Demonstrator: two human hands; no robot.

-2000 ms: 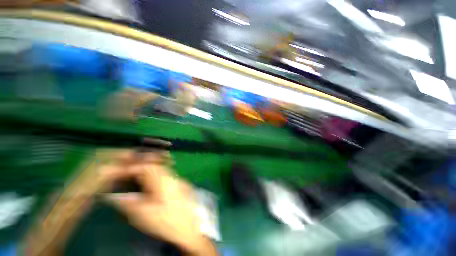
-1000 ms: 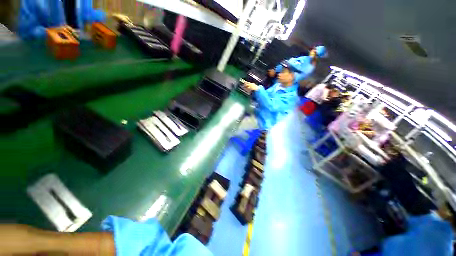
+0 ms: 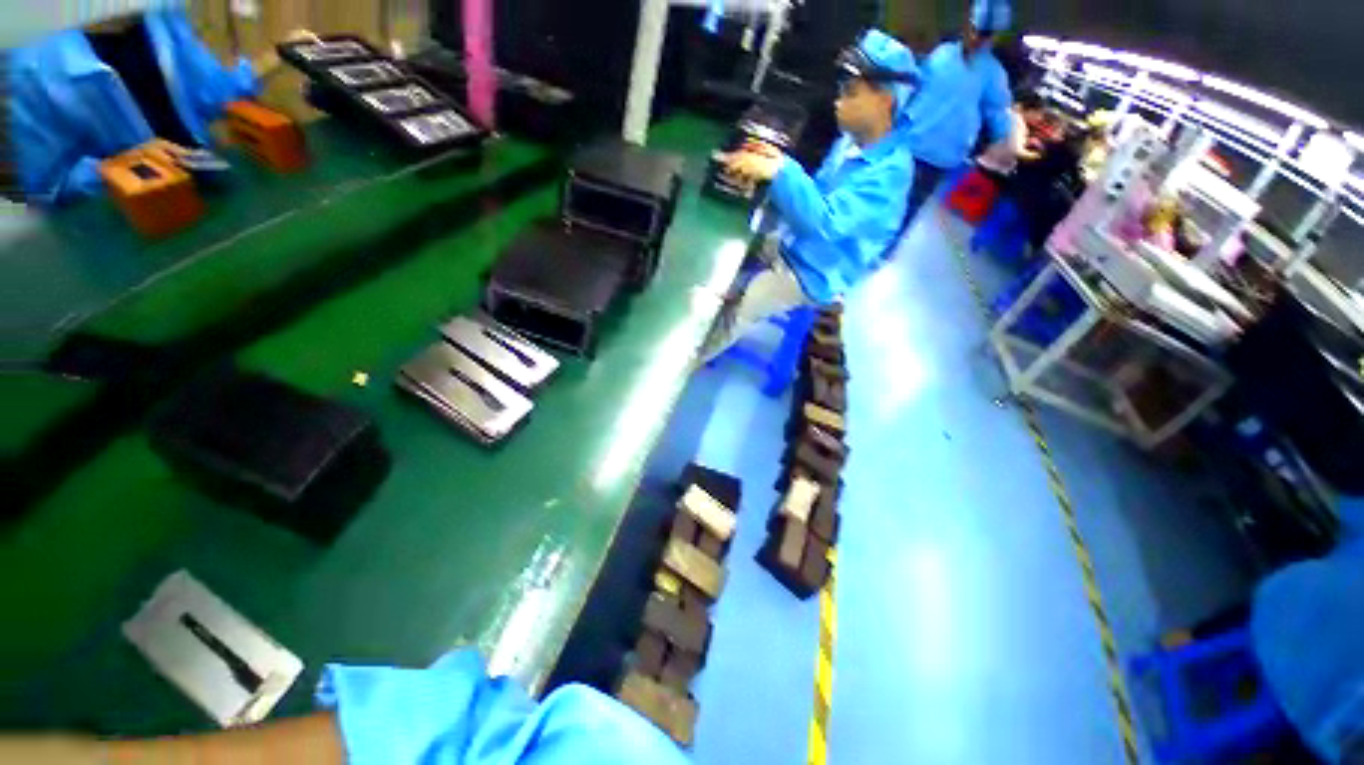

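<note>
A silver single-slot plate (image 3: 214, 647) lies flat on the green bench at the lower left. A black box (image 3: 269, 448) stands behind it. Two more silver slotted plates (image 3: 467, 392) lie side by side to the right of the box. A bare forearm and blue sleeve of mine cross the bottom edge, just below the single-slot plate; the hand is cut off. Neither my left hand nor my right hand is in view.
Black open-fronted boxes (image 3: 561, 284) stand farther along the bench. Orange fixtures (image 3: 151, 190) and a person's hands are across it at upper left. A seated person in blue (image 3: 838, 202) works beyond. Dark blocks (image 3: 681, 598) stand in rows beside the bench on the blue floor.
The view has swung right from my two hands at the bench toward the aisle, and both hands have left the picture. Since one second ago, the scene has shifted slightly and sharpened.
</note>
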